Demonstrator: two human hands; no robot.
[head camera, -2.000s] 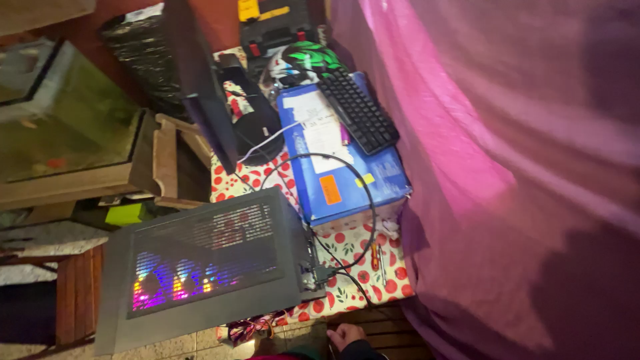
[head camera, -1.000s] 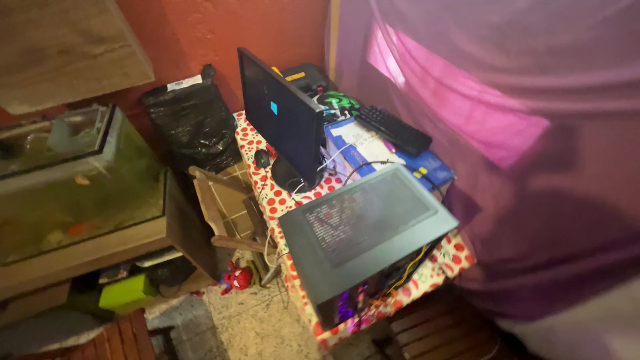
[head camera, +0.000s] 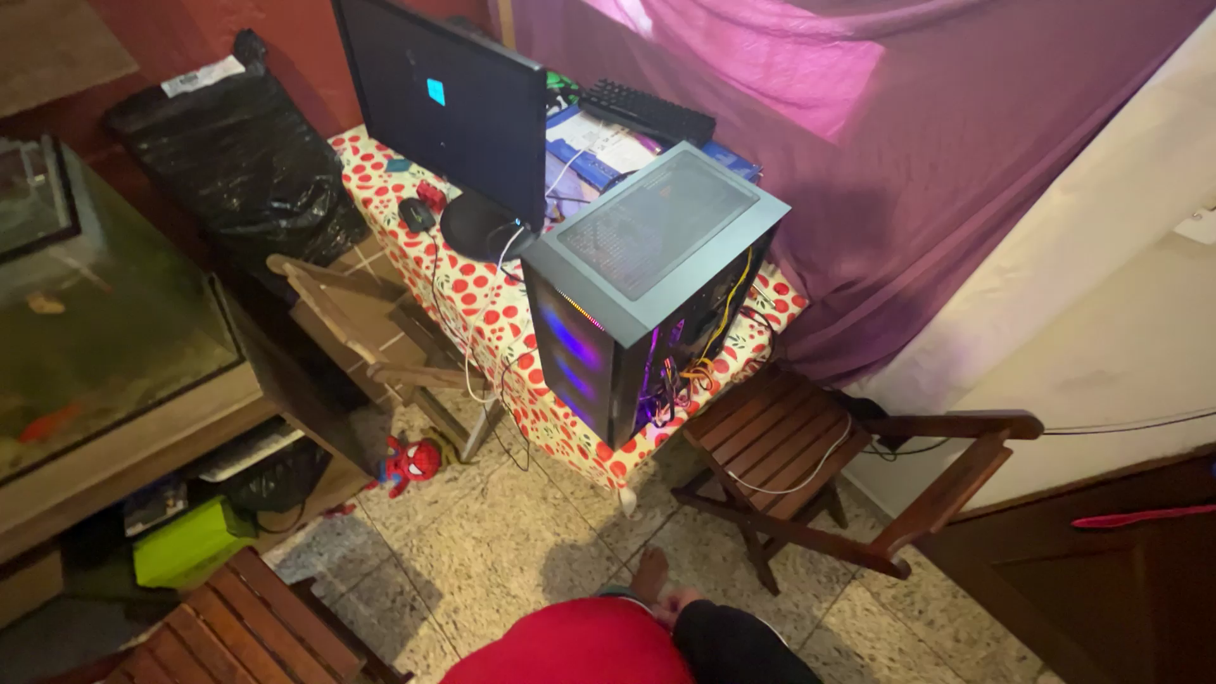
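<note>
My right hand (head camera: 676, 603) is low in the view, at the end of a dark sleeve and close against the red garment; its fingers are mostly hidden, and whether it holds anything is unclear. My left hand is out of view. Beyond it, a computer tower (head camera: 655, 233) with a glass side and coloured lights stands upright on the cherry-patterned tablecloth (head camera: 570, 446). Behind the tower on the left is a monitor (head camera: 446, 123) showing a small blue shape. A black mouse (head camera: 416, 216) lies by its base, and a black keyboard (head camera: 648, 112) rests on a blue box (head camera: 727, 161).
A slatted wooden folding chair (head camera: 769, 437) with a white cable is right of the table; another folding chair (head camera: 351, 313) is on its left. A red plush figure (head camera: 413, 461) lies on the floor. A fish tank (head camera: 114, 313) and black plastic bag (head camera: 237, 161) are at left.
The view has swung widely, bringing the right chair and more floor into sight. My right hand, seen by the table's edge two seconds ago, is now low against the body.
</note>
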